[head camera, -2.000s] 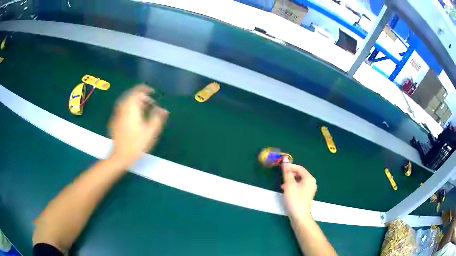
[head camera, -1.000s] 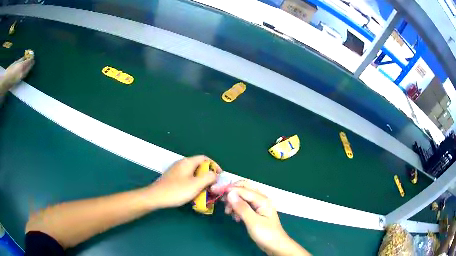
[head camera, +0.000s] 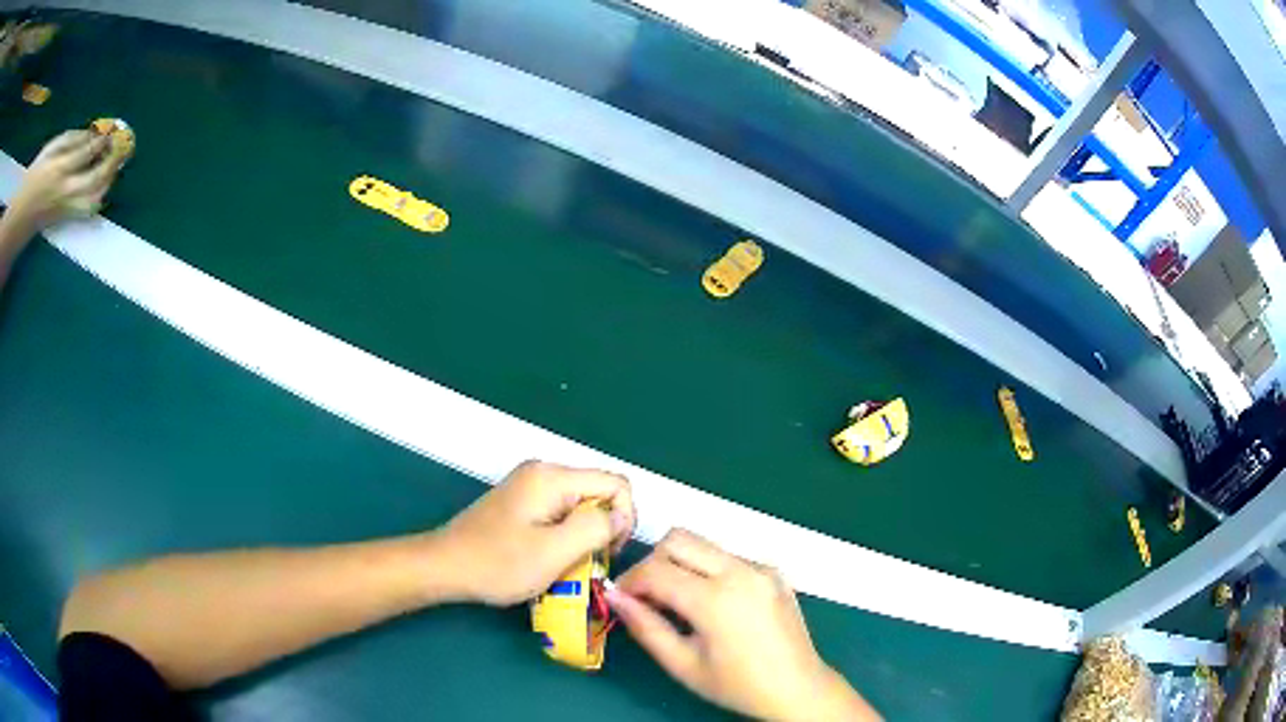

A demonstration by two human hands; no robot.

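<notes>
A yellow car body shell (head camera: 567,629) with blue markings is held over the near side rail and green tabletop, its open side turned right. My left hand (head camera: 529,533) grips its upper end. Red lead wires (head camera: 602,604) show at the shell's opening. My right hand (head camera: 726,621) has its thumb and fingers at the opening, by the wires and a small whitish part. My fingers hide whether that part is pinched.
The green conveyor belt (head camera: 536,332) carries flat yellow base plates (head camera: 399,203) and another shell (head camera: 872,432). Another person's hand (head camera: 68,176) holds a yellow piece at far left. A bag of small tan parts (head camera: 1110,687) lies lower right beside a grey post.
The shell in my left hand shows lower and its open side now faces right. The pieces on the belt have shifted right. The other person's hand has moved slightly right.
</notes>
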